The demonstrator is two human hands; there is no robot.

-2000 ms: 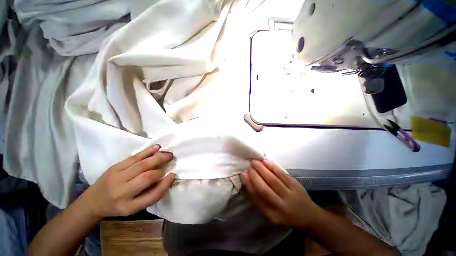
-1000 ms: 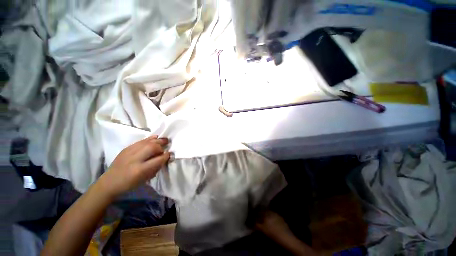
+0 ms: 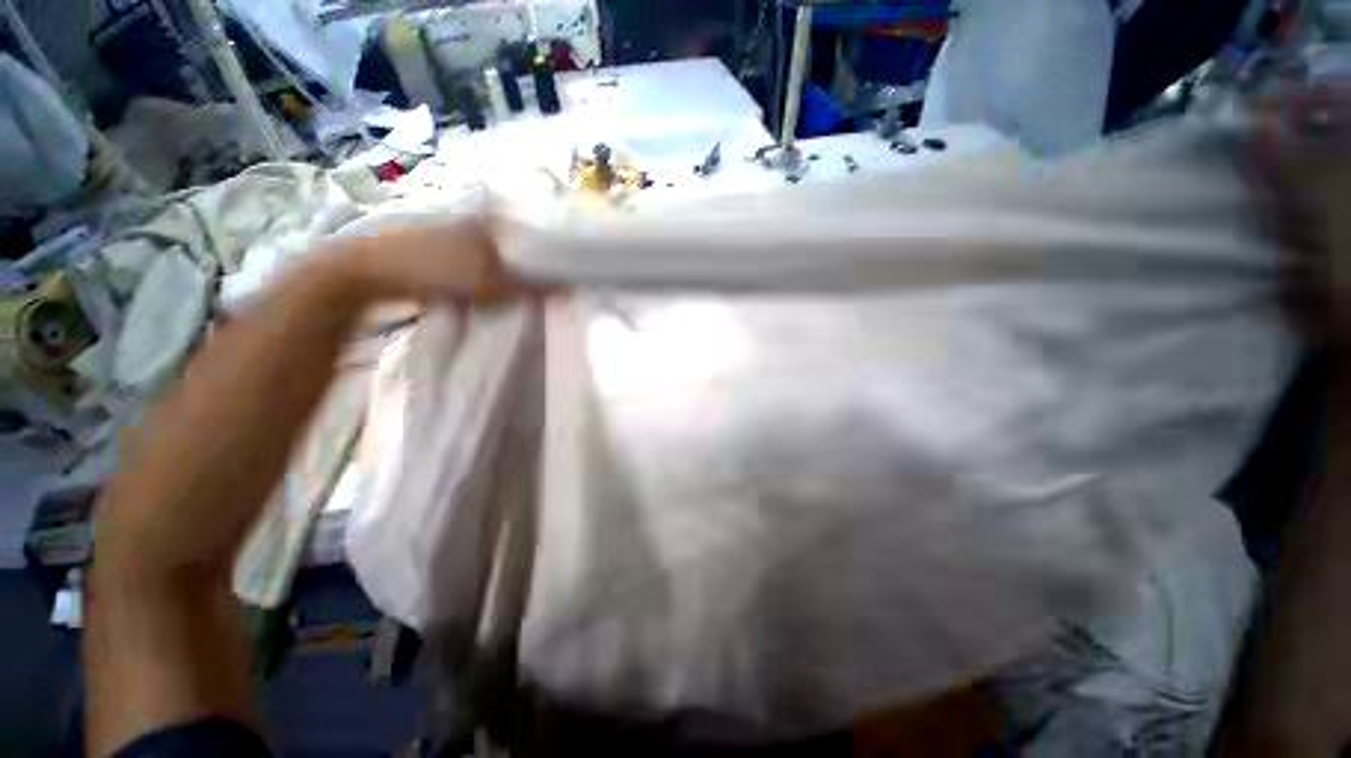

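Observation:
A pale off-white garment piece is held up and stretched across the view, blurred by motion. Its flat band runs level along the top edge, and the cloth hangs below in folds. My left hand grips the band's left end. My right hand is at the far right edge, blurred and partly cut off, at the band's other end. The raised cloth hides the sewing machine bed.
Crumpled cream cloth lies at the left. Behind is a white table with dark thread cones or bottles. Small metal parts stand beyond the band. More pale cloth hangs at the lower right.
The garment piece has been lifted from the table edge and lap and spread wide. Both hands have moved up, the right one far to the right. The view has tilted up to the room.

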